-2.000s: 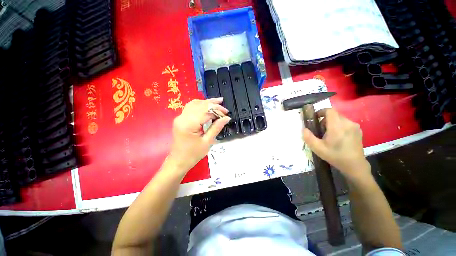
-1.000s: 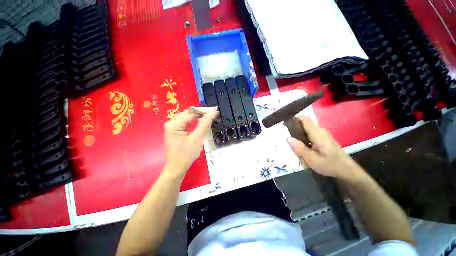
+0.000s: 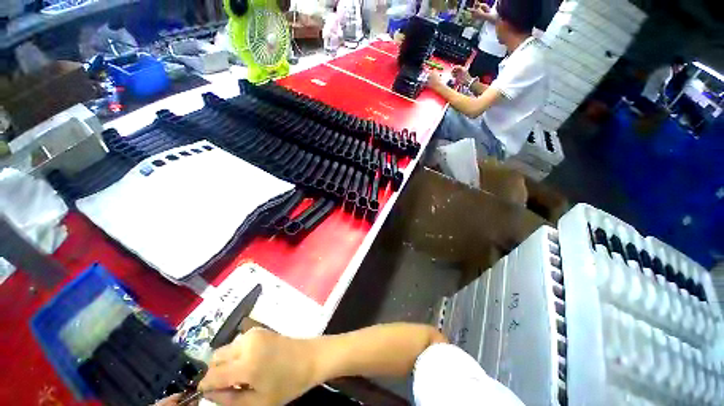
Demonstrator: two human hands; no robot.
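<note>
Several black handle housings (image 3: 131, 361) lie side by side at the lower left, leaning on the blue parts bin (image 3: 55, 297). My right hand (image 3: 258, 366) is at their right, closed around the hammer (image 3: 236, 315); its dark head sticks out above my hand and most of the handle is hidden. A thin metallic piece (image 3: 189, 398) shows by my right fingertips; I cannot tell which hand holds it. Only a blurred fingertip of my left hand (image 3: 167, 400) shows at the bottom edge.
A white sheet (image 3: 186, 206) covers housings beside long black rows (image 3: 317, 151). A green fan (image 3: 260, 40) stands behind. A person (image 3: 508, 87) sits along the table. White foam trays (image 3: 651, 309) stand at right, near a cardboard box (image 3: 444, 226).
The view has swung to the right and up, bringing in the fan, foam trays and other people. The bin and housings now sit lower left, and my left hand is almost out of view.
</note>
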